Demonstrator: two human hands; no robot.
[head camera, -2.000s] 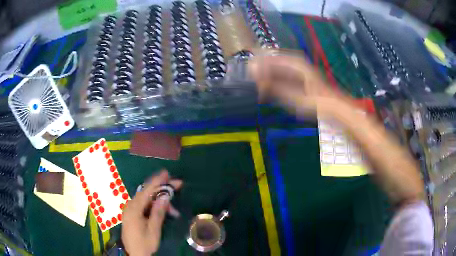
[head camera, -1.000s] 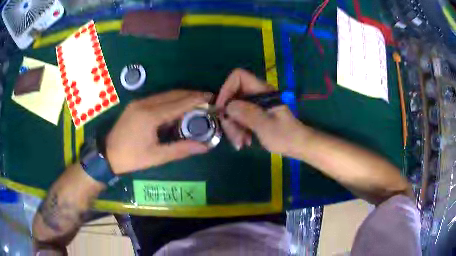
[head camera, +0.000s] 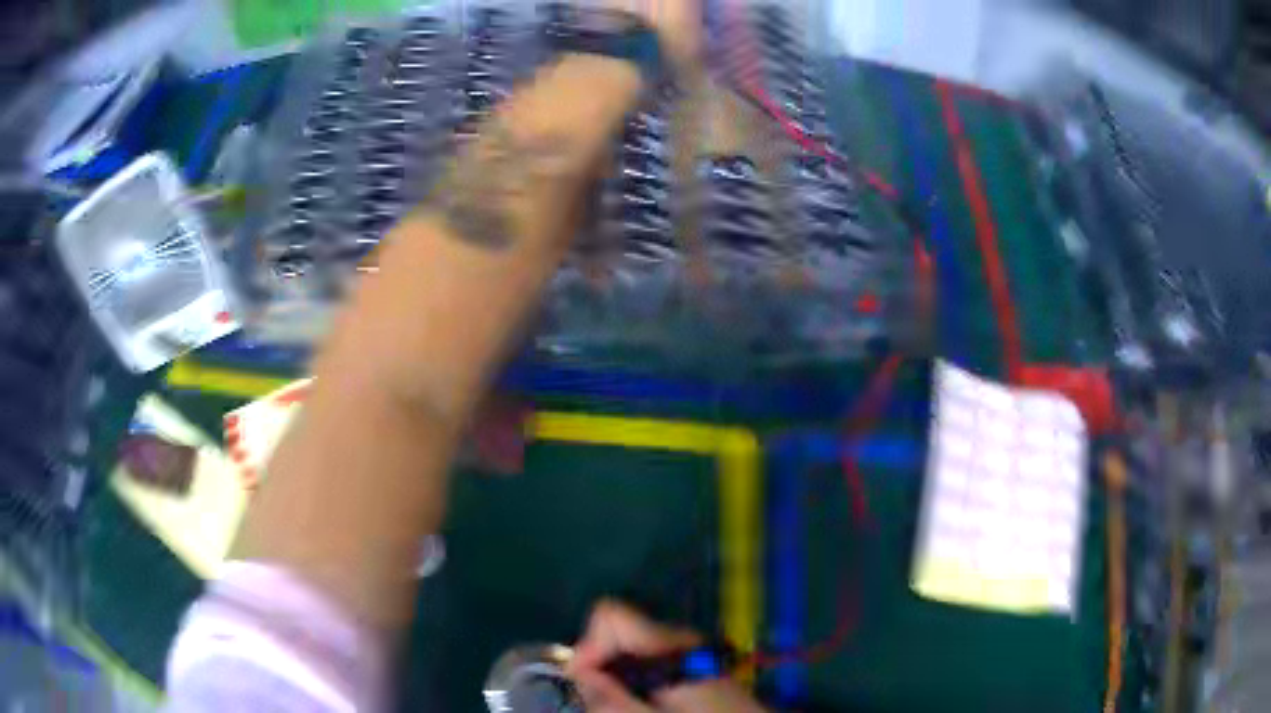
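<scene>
My left arm reaches forward across the blister tray (head camera: 314, 300) of black-and-silver round components. My left hand (head camera: 680, 25) is mostly cut off by the top edge, so its grip is hidden. My right hand (head camera: 634, 671), low in the middle and partly cut off, is closed on a black test probe (head camera: 701, 663) with a blue collar and red wire. Its fingertips are at the round silver fixture (head camera: 530, 683), cut off by the bottom edge; blur hides whether a part sits in it. A silver ring (head camera: 431, 556) shows beside my left forearm.
A small white fan (head camera: 147, 265) stands left. The red-dot sticker sheet (head camera: 258, 425) and reddish-brown pad (head camera: 499, 435) are partly behind my left arm. A label sheet (head camera: 1001, 495) and an orange stick (head camera: 1115, 585) lie right. Red wire crosses the tray and mat.
The view has tilted up. My left hand has left the silver fixture and reached far forward over the tray. My right hand still holds the probe beside the fixture.
</scene>
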